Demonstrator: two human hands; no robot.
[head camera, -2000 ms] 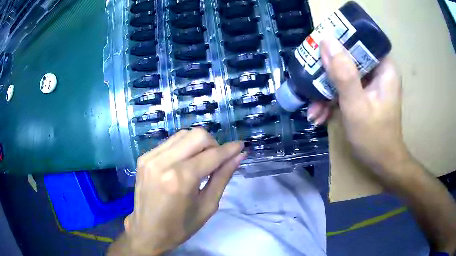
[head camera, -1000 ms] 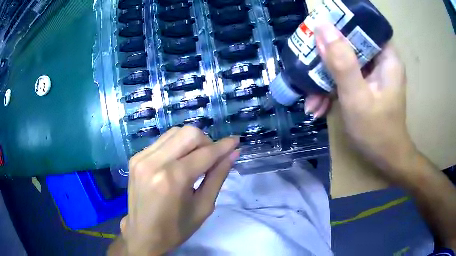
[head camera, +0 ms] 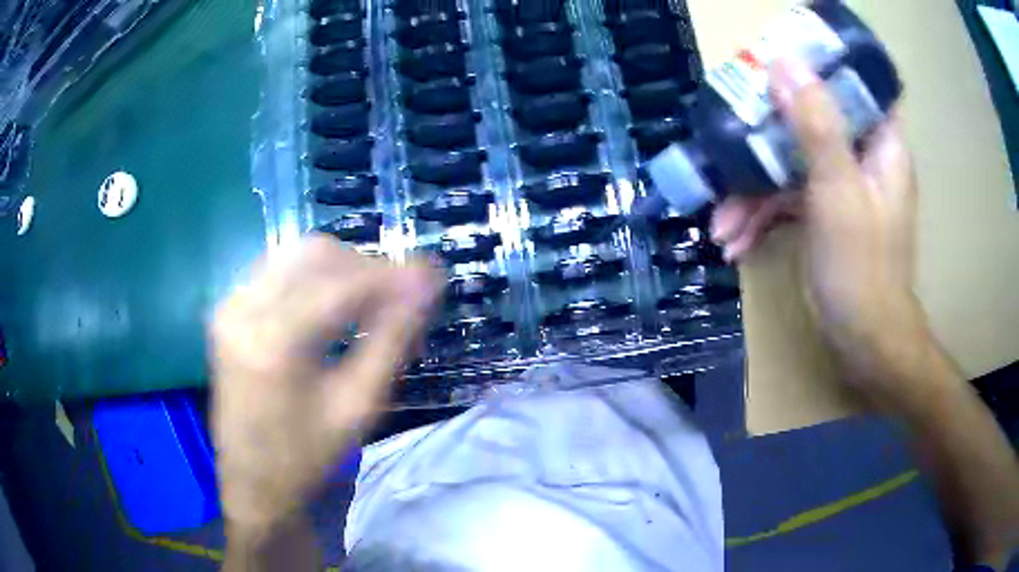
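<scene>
My right hand (head camera: 858,229) grips a black glue bottle (head camera: 732,148) with a white label, tilted down to the left. Its pale grey-blue nozzle collar (head camera: 679,179) is over the right part of the clear tray (head camera: 277,156). Black round parts (head camera: 552,110) stand on edge in the tray in several columns. My left hand (head camera: 302,346) is blurred over the tray's lower left corner, fingers curled together. Whether it holds anything cannot be told. It hides some of the lower left parts.
Tan cardboard (head camera: 961,201) lies right of the tray, under my right hand. Two white discs (head camera: 117,194) lie on the green mat (head camera: 168,302) at left. More clear trays (head camera: 56,56) are at upper left. A blue crate or stool (head camera: 156,464) is below the bench edge, left of my light-clothed lap.
My left hand has moved left and up, away from the lower middle of the tray, uncovering parts there. My right hand and the bottle have shifted slightly right.
</scene>
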